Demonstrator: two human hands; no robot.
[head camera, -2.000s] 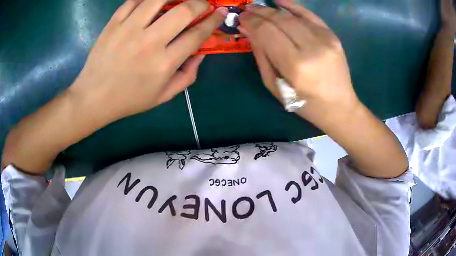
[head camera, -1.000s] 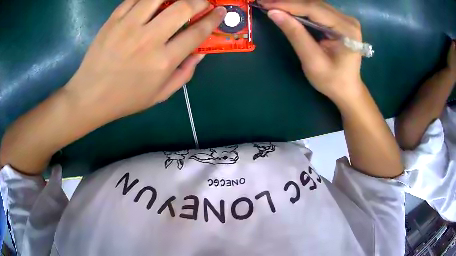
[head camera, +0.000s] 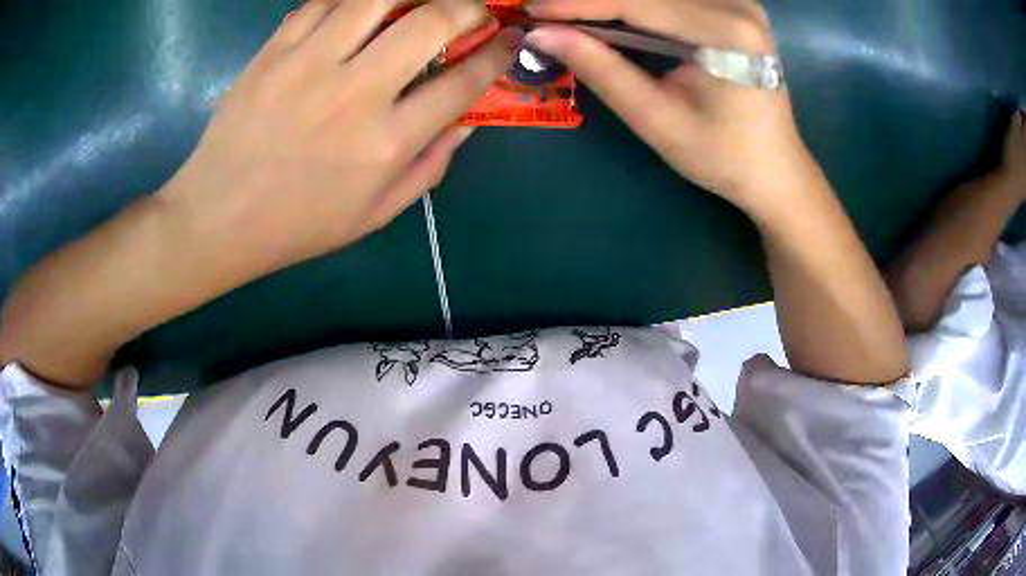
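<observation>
An orange housing (head camera: 527, 110) lies on the dark green surface at the top edge of the picture, mostly covered by my hands. A round black speaker with a pale centre (head camera: 531, 65) shows in it between my fingers. My left hand (head camera: 326, 118) is spread over the housing's left part and holds it, fingers on it. My right hand (head camera: 703, 113) holds slim dark tweezers with a pale wrapped rear end (head camera: 737, 68) like a pen. Their tip is hidden by my fingers over the housing, near the speaker.
The dark green work surface (head camera: 585, 225) has a thin white line (head camera: 437, 264) running toward me. Another person's forearm (head camera: 956, 253) and white sleeve are at the right edge. Dark objects (head camera: 973, 523) are at the bottom right.
My right hand first swung out with the tweezers showing, then moved left over the speaker. The housing has shifted slightly right. The other person's arm has moved left since the first frame.
</observation>
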